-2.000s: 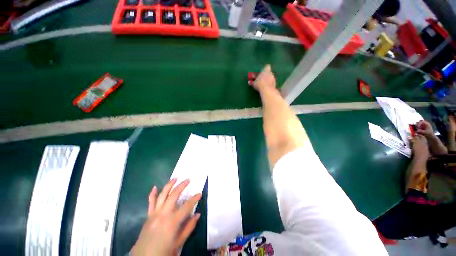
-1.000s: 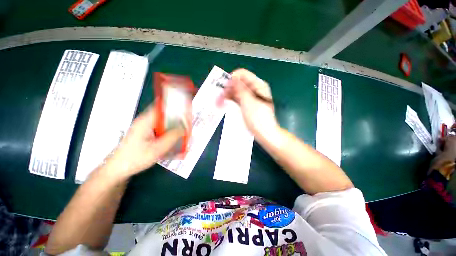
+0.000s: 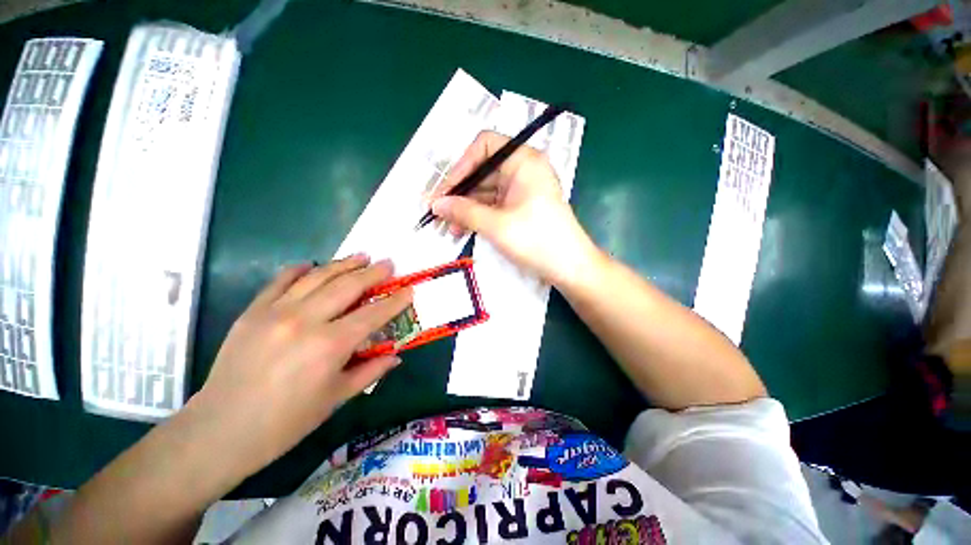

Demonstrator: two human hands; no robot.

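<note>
My left hand (image 3: 303,335) holds the red-framed phone housing (image 3: 476,293) from its left end, low over the middle adhesive sheets. The housing's white screen window and part of a green board show; my fingers cover the rest. My right hand (image 3: 522,208) grips thin black tweezers (image 3: 495,158) like a pen, tips pointing down-left above the left middle adhesive sheet (image 3: 399,224). Whether a small piece is at the tips cannot be told. The right middle adhesive sheet (image 3: 495,341) lies partly under my right hand.
Two long printed adhesive sheets (image 3: 43,202) (image 3: 160,224) lie at the left. A spare adhesive sheet (image 3: 735,224) lies at the right. A pale rail (image 3: 639,48) with a slanted post (image 3: 799,37) runs behind. Another person's arm (image 3: 953,224) and white sheets are at the far right.
The housing has turned from upright to nearly sideways and moved down-right, over the middle sheets. The black tweezers now show clearly in my right hand. The view has shifted closer.
</note>
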